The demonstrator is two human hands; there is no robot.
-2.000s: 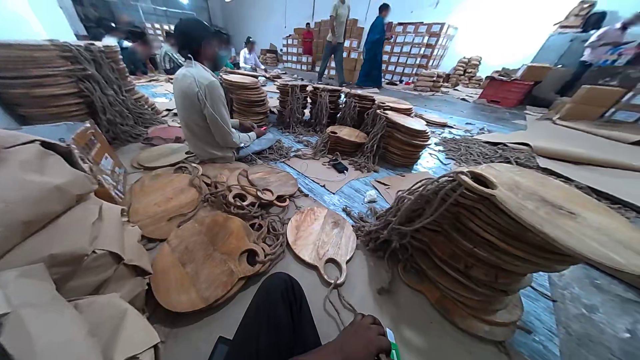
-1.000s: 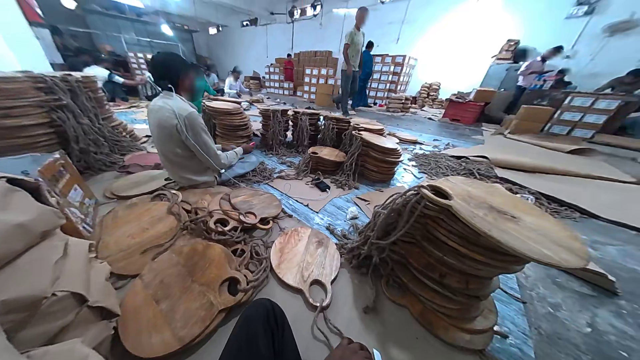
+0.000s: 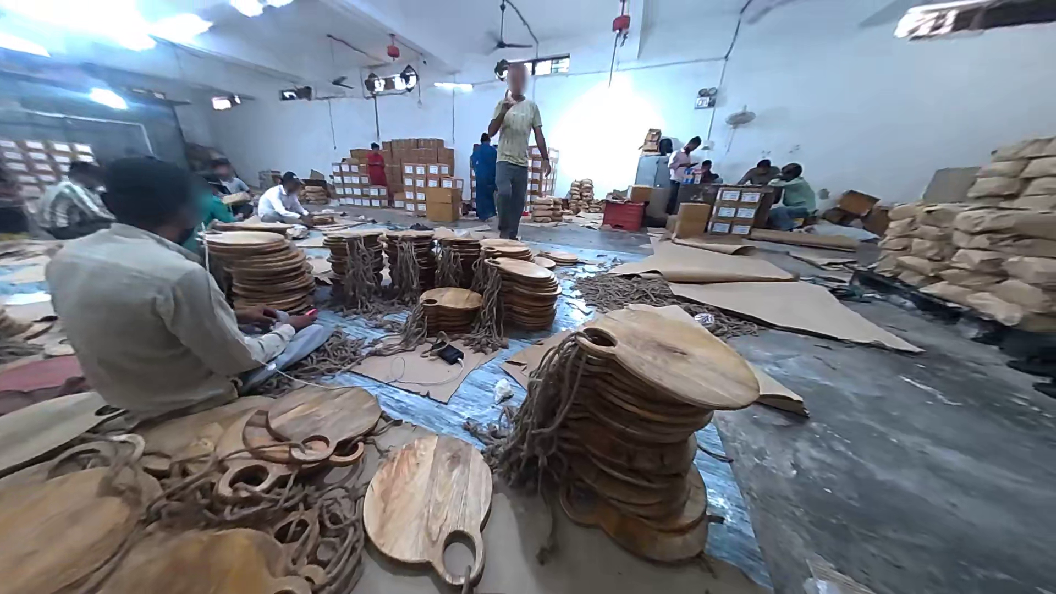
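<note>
Neither of my hands shows in the head view now. A round wooden board with a ring handle (image 3: 429, 499) lies flat on brown paper at the bottom middle, its handle toward me and a bit of cord at the ring. To its right stands a tall, uneven stack of wooden boards (image 3: 639, 445), topped by a pale board (image 3: 672, 355). Grey-brown ropes (image 3: 540, 412) hang from the stack's left side. At the lower left, more round boards (image 3: 62, 528) lie overlapping, with tangled ropes (image 3: 330, 528) over and beside their handles.
A seated co-worker (image 3: 165, 305) is close at the left. Further stacks of boards (image 3: 264, 276) stand beyond. Brown paper sheets (image 3: 775, 305) and a rope heap (image 3: 627, 290) lie on the floor at the right. A person (image 3: 516, 132) stands further back; wrapped packages (image 3: 1006, 247) are piled at far right.
The view has tilted up. A hand near the cord at the bottom edge, seen in both earlier frames, has gone out of view, as has my dark-clothed knee. The standing person appears nearer.
</note>
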